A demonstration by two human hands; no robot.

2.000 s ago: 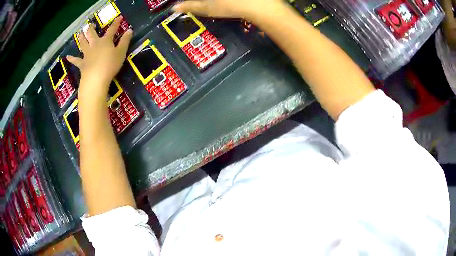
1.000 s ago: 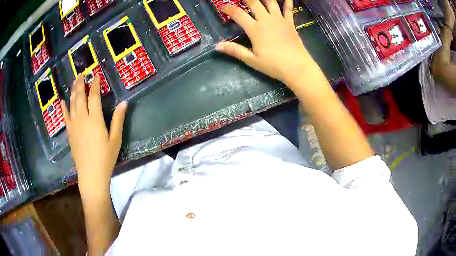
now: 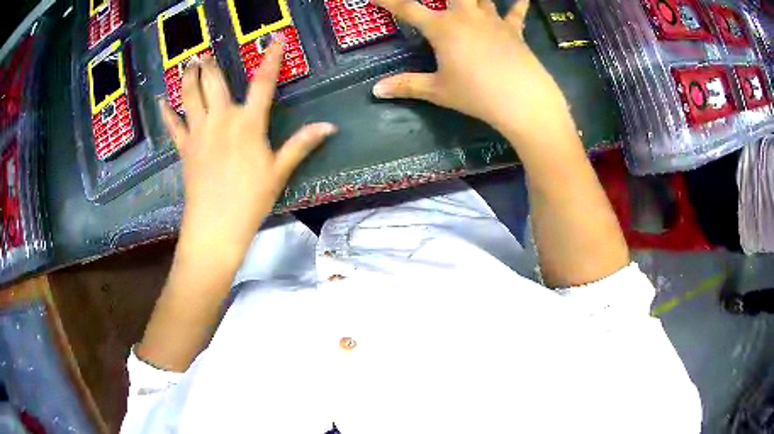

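Red keypad phones (image 3: 111, 127) with yellow-framed black screens lie face up in the pockets of a clear blister tray (image 3: 100, 197) on the green bench. My left hand (image 3: 225, 140) is spread, with its fingers over the lower keys of two front-row phones. My right hand (image 3: 484, 68) is spread, palm down, at the front right of the tray; its fingertips are near the phones at the top edge, partly cut off. Neither hand grips a phone. Part of the tray's back row is cut off by the picture's upper edge.
Stacked blister trays (image 3: 649, 157) with phones back side up stand at the right. More stacked trays (image 3: 34, 229) are at the left. A black card with gold marks (image 3: 567, 25) lies right of my right hand. A carton (image 3: 85, 339) is below left, a red stool (image 3: 658, 212) below right.
My left hand has moved right along the front row, now over other phones. My right hand stays spread near the tray's right end. The camera view has shifted, so the tray sits higher in the picture.
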